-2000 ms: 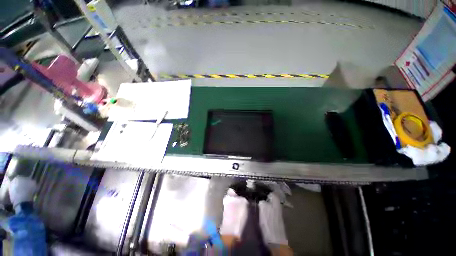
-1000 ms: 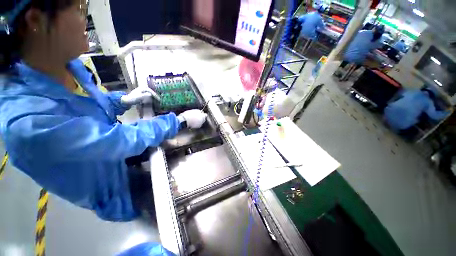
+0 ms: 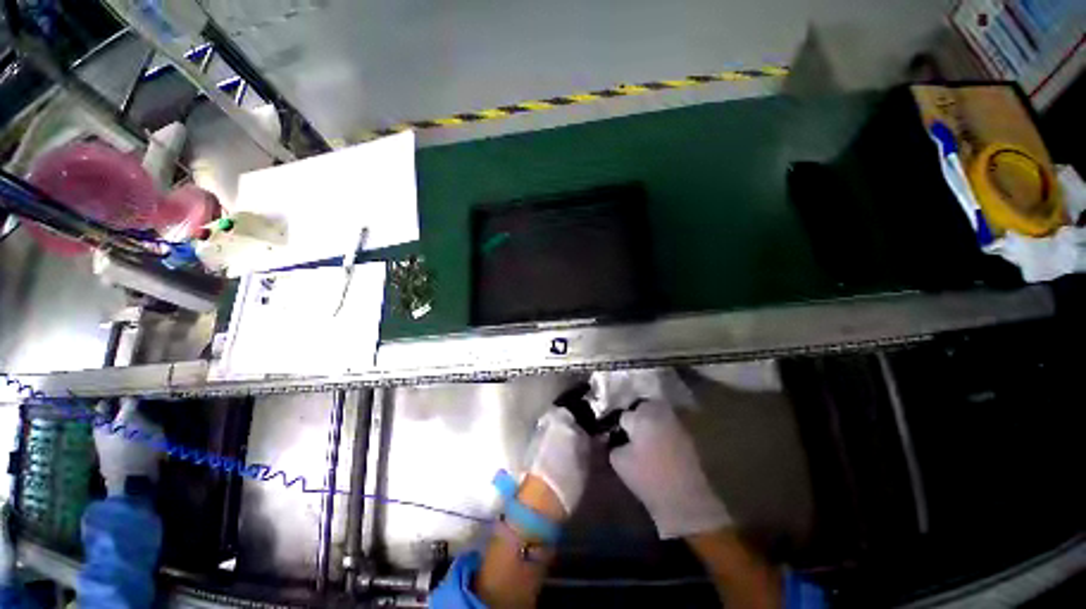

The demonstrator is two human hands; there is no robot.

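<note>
My left hand (image 3: pixel 562 458), in a white glove with a light blue band (image 3: pixel 528 508) at the wrist, is over the conveyor in the lower middle. My right hand (image 3: pixel 669 470), also in a white glove, is just to its right. Small black shapes (image 3: pixel 584 410) show at the fingertips of both hands, which almost meet. I cannot tell if they are fingertip covers or held pieces. White material (image 3: pixel 643 387) lies just beyond the fingers, by the conveyor rail (image 3: pixel 476 366).
A shallow black tray (image 3: pixel 560 259), small loose parts (image 3: pixel 411 286) and paper sheets with a pen (image 3: pixel 310 319) lie beyond the rail. Yellow tape (image 3: pixel 1016 190) is at right. At left, another person's gloved hand (image 3: pixel 129 446) is beside green circuit boards (image 3: pixel 57 476). A coiled blue cord (image 3: pixel 203 456) crosses the conveyor.
The view has swung from the neighbouring worker back to the bench and conveyor. Both my gloved hands are in view again, with the fingertips closer together and clearer than two seconds ago.
</note>
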